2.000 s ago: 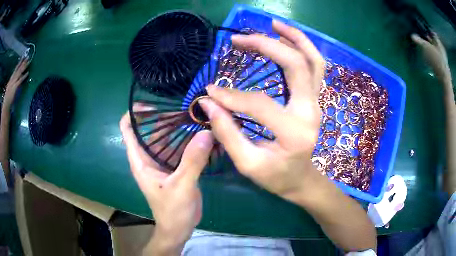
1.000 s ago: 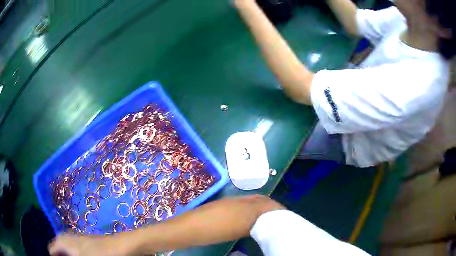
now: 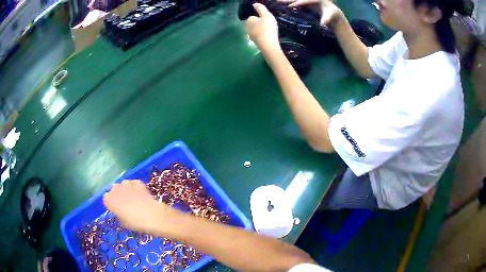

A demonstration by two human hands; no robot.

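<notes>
The blue parts tray (image 3: 213, 186) is at the lower left-centre and holds many thin copper rings (image 3: 184, 186). My right hand (image 3: 128, 204) is over the tray's left part, back up with the fingers curled. Its fingertips are hidden, so I cannot tell whether it holds a ring. At the bottom left edge, a small skin-coloured patch (image 3: 46, 263) shows beside a dark part (image 3: 63, 261), cut off by the picture's edge. It may be my left hand, but its grip cannot be seen.
A rounded white plastic part (image 3: 272, 211) lies right of the tray. A person in a white shirt (image 3: 405, 117) sits at the right, hands on black parts at the top. A black item (image 3: 35, 207) is at the left, black parts (image 3: 141, 21) at the upper left.
The view has swung right from the grille work to the tray and the neighbour. Since the second frame, my right hand has moved from the tray's lower left corner up over its left part.
</notes>
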